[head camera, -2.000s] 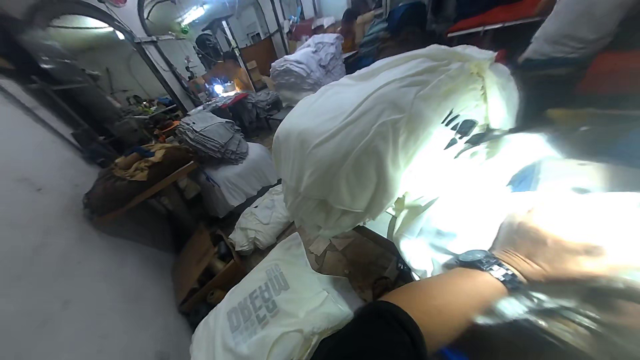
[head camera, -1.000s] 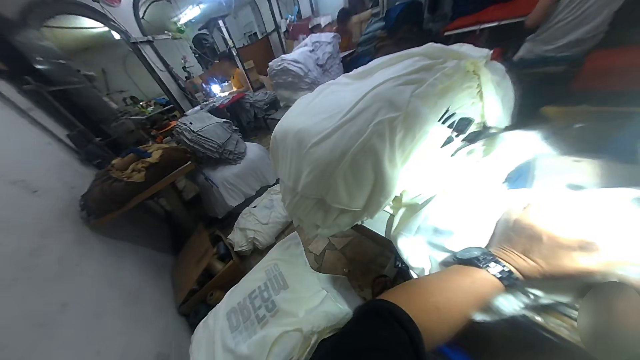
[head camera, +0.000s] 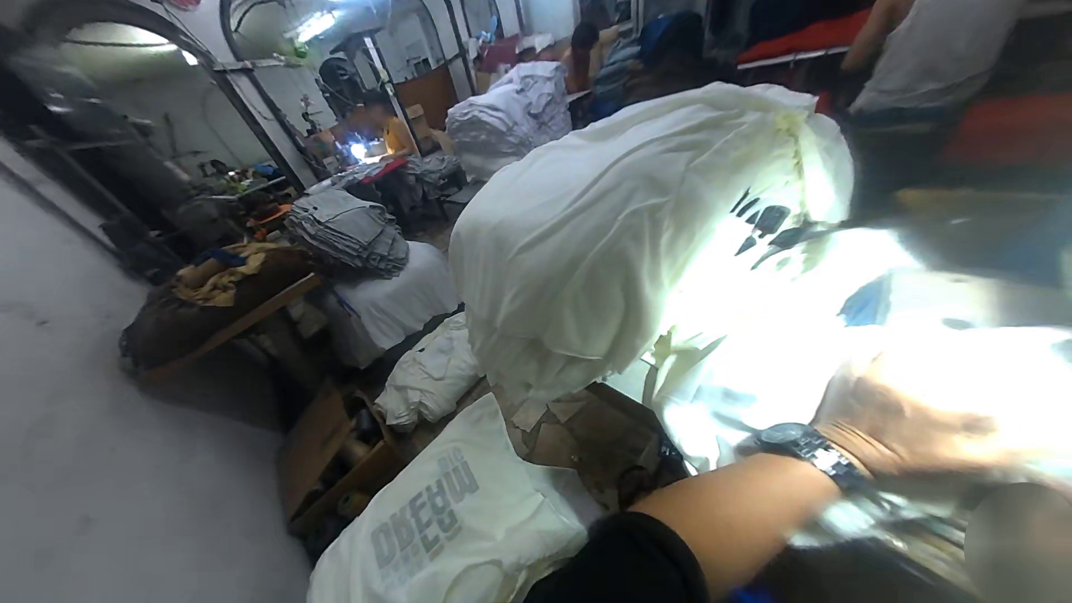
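Note:
My left hand (head camera: 913, 423), with a dark metal watch at the wrist, lies on brightly lit white fabric (head camera: 779, 368) at the right; glare and blur hide its fingertips. My right hand is not in view. A large bulging bundle of white cloth (head camera: 586, 243) with a black print stands just beyond and to the left of my hand. Below, near my black sleeve, a white garment with grey lettering (head camera: 502, 519) hangs or lies. A blurred, rounded grey-brown shape (head camera: 1017, 544) and shiny metal parts (head camera: 904, 536) show at the lower right.
A cardboard box (head camera: 327, 469) and crumpled white cloth (head camera: 427, 368) sit lower left. Beyond are stacked grey fabric pieces (head camera: 347, 230), a white cloth heap (head camera: 511, 113), and a person (head camera: 394, 130) at a lit work table. Another person (head camera: 938, 59) is at the upper right.
The person at the upper right has shifted, and an arm now shows there. The rounded shape at the lower right was not there two seconds ago. My left hand has stayed in nearly the same place.

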